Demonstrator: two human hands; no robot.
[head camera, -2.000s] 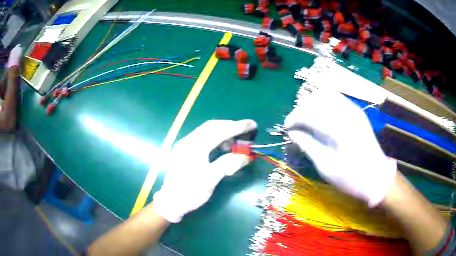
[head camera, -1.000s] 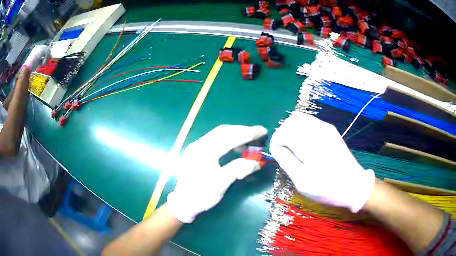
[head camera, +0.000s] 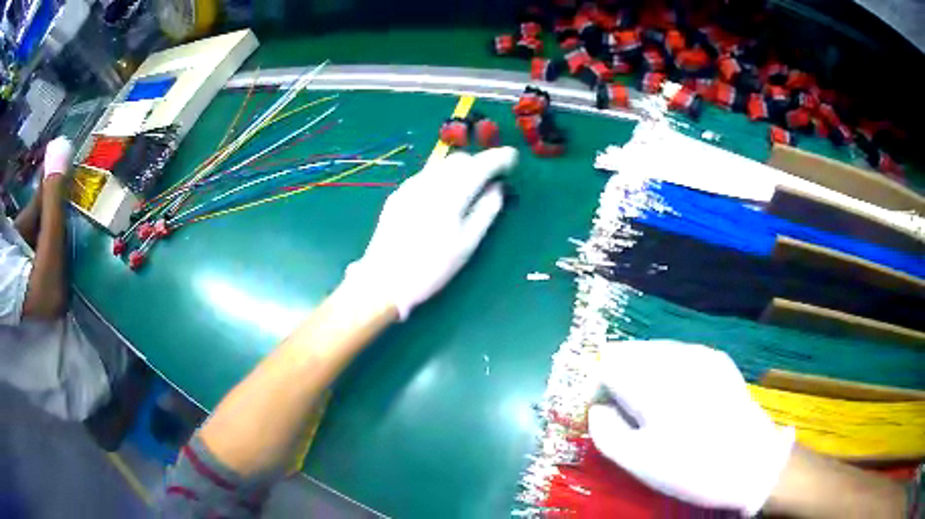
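My left hand, in a white glove, is at the yellow line beside a few loose red-and-black connector housings. A dark part of one housing shows between its thumb and fingers, mostly hidden by the glove. My right hand, also gloved, lies low over the pale terminal tips between the green wires and the red wires. Its fingertips are bent down; whether they grip a wire is hidden. Yellow wires pass behind this hand.
Blue, black and white wires lie at right, with cardboard dividers. Housings are piled behind the rail. Wired connectors lie at left by a cream wire tray. Another worker's gloved hand is at far left.
The partly wired connector is gone from between my hands. My left hand has moved up to the loose housings, my right hand down towards the red wires. More wires show in the left group.
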